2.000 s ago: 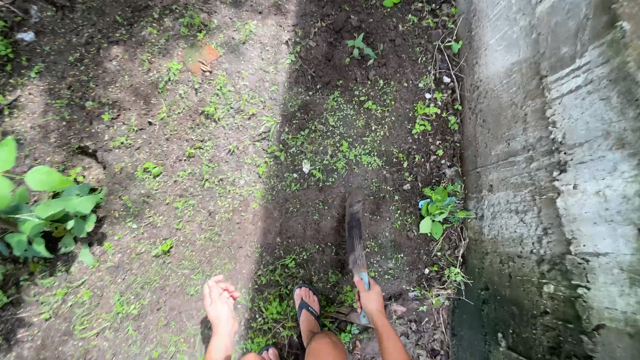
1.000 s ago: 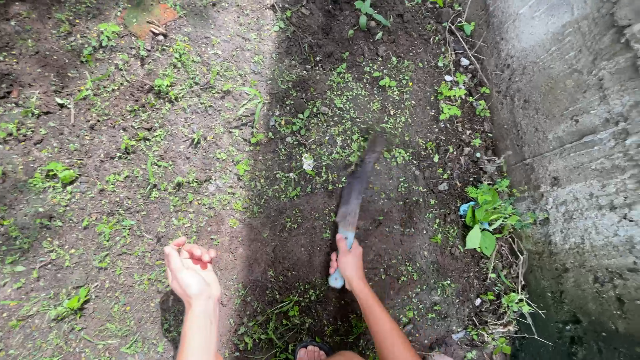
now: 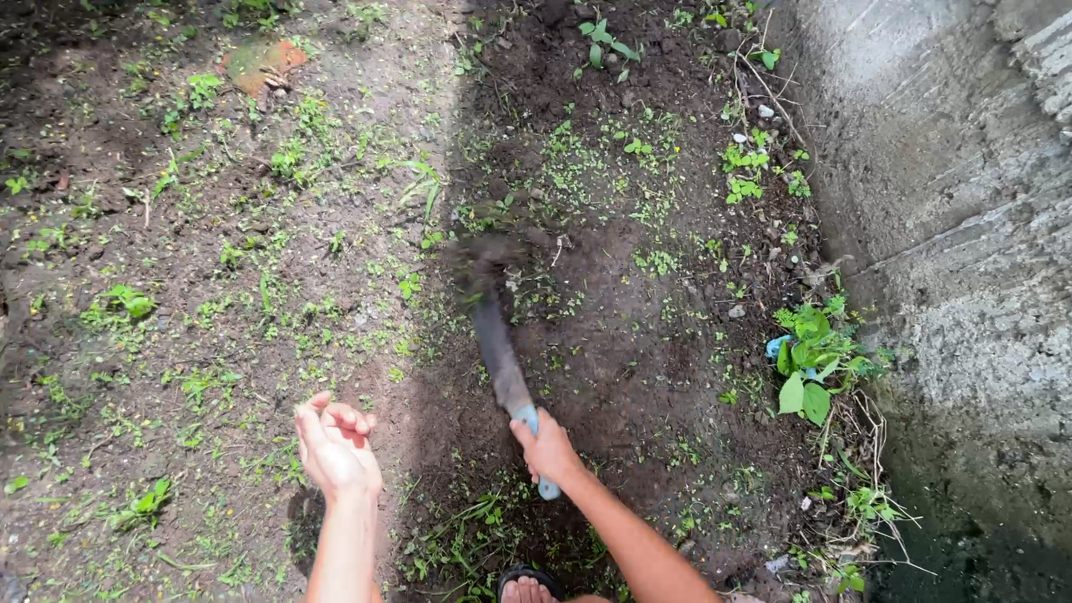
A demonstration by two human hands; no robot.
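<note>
My right hand [image 3: 548, 448] is closed around the pale blue handle of a long-bladed machete [image 3: 502, 356]. Its dark blade points up and slightly left over the soil, and the far end is blurred among loose dirt and small weeds [image 3: 494, 251]. To the left, over sunlit ground, my left hand [image 3: 337, 448] is raised with palm up and fingers loosely curled, holding nothing. Below the handle, part of my foot in a black flip-flop [image 3: 529, 584] shows at the bottom edge.
A rough concrete wall [image 3: 963, 251] runs along the right side. Leafy plants [image 3: 808, 360], a blue scrap [image 3: 777, 346] and dry twigs lie at its base. A reddish flat piece [image 3: 264, 65] is at the upper left, and a seedling [image 3: 605, 43] grows near the top.
The machete blade has swung left from its tilt toward the upper right, and its far end is now in blurred dirt and weeds. My right hand still grips the handle.
</note>
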